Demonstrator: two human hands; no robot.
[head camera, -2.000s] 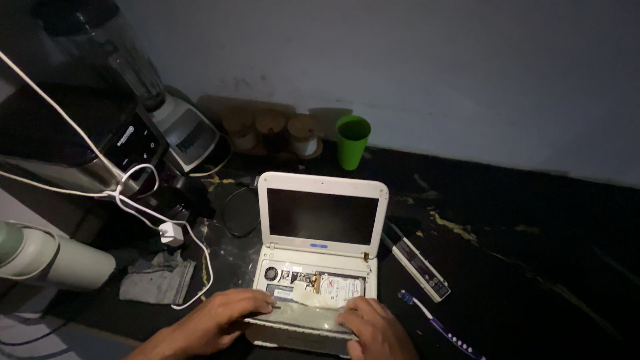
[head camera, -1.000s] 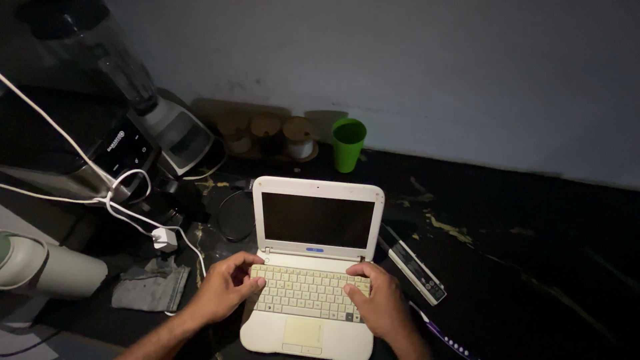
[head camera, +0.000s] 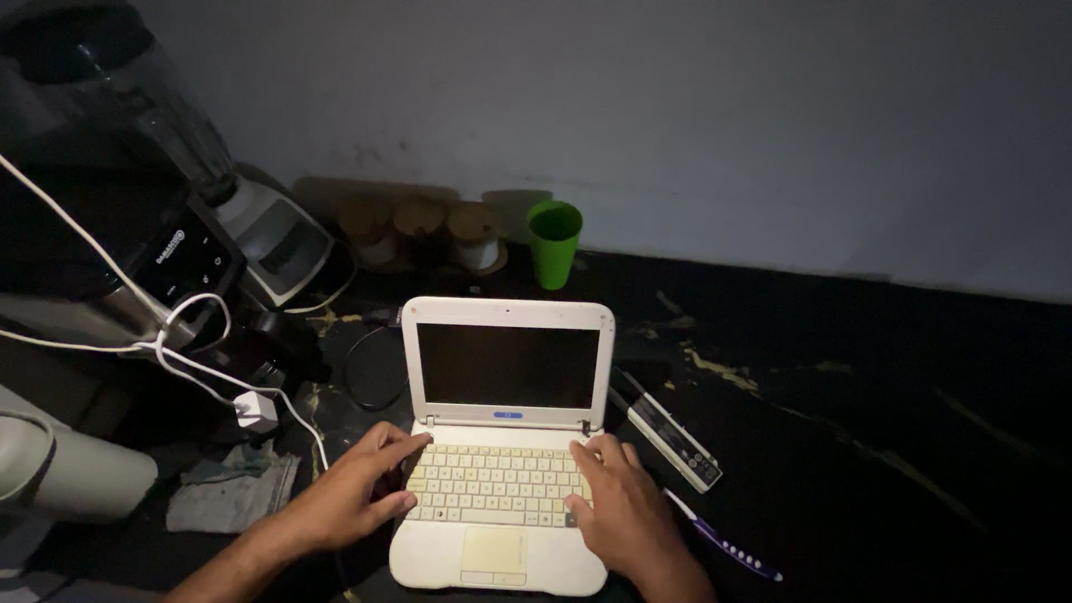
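A small white laptop (head camera: 494, 557) stands unfolded on the black countertop, its dark screen (head camera: 509, 366) upright and its yellowed keyboard (head camera: 494, 486) seated in the base. At the keyboard's left edge, my left hand (head camera: 360, 486) rests with the index finger near the hinge and the thumb by the lower keys. My right hand (head camera: 620, 511) touches the right edge, index finger at the top corner and thumb near the lower keys. Right of the laptop lie a laptop battery (head camera: 670, 435) and a purple and white toothbrush (head camera: 724, 540).
Behind the laptop stand a green plastic cup (head camera: 553, 247) and several lidded jars (head camera: 473, 239). A blender (head camera: 276, 239), a black appliance (head camera: 180, 260), white cables with a power adapter (head camera: 255, 410), a grey cloth (head camera: 230, 490) and a pale bottle (head camera: 92, 477) occupy the left side.
Two seconds ago the laptop's internals showed and both hands were at its front edge. The keyboard now covers them, and my hands are at its sides. Since one second ago, my hands have shifted slightly.
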